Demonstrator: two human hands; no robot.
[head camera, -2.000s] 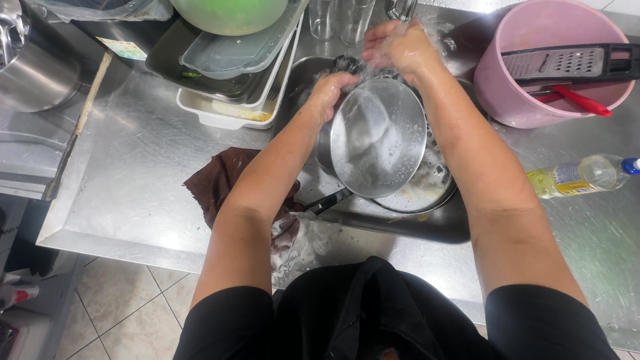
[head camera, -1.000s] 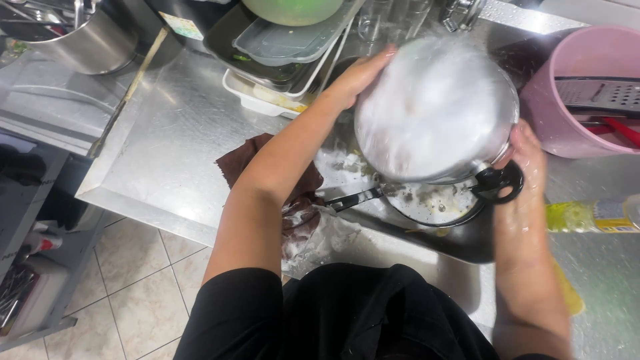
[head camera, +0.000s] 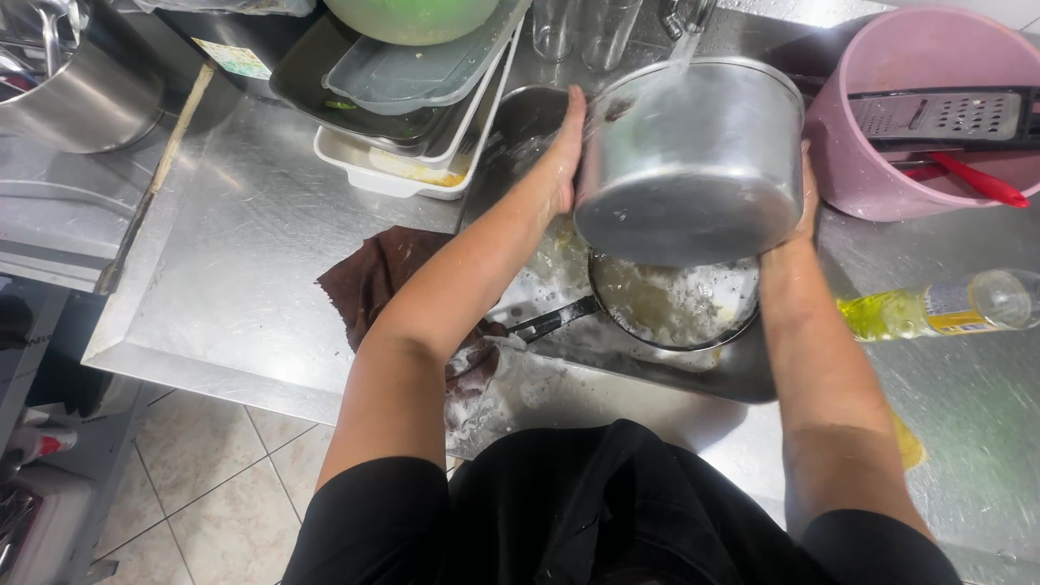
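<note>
A deep aluminium pot (head camera: 686, 162) is tilted over the sink, its base toward me, held between my two hands. My left hand (head camera: 569, 158) presses flat on its left side; my right hand (head camera: 804, 203) grips the right side, fingers partly hidden behind it. Water from the faucet (head camera: 686, 24) runs onto the pot's far rim. Below it, a frying pan (head camera: 674, 305) with sudsy water lies in the sink (head camera: 743, 378), its black handle pointing left. A soaked brown cloth (head camera: 382, 272) drapes by the sink's left edge, partly under my left forearm.
Stacked trays (head camera: 406, 175) with a plastic lid (head camera: 414, 65) and a green bowl (head camera: 414, 16) stand at back left. Glasses (head camera: 556, 28) are beside the faucet. At right are a pink bucket (head camera: 869, 179) with a grater (head camera: 946, 118), a lying bottle of yellow liquid (head camera: 918, 313) and a yellow sponge (head camera: 906, 443).
One second ago the pot hid most of the frying pan, with my right hand near a black handle; now the pot's base faces me and more of the pan shows.
</note>
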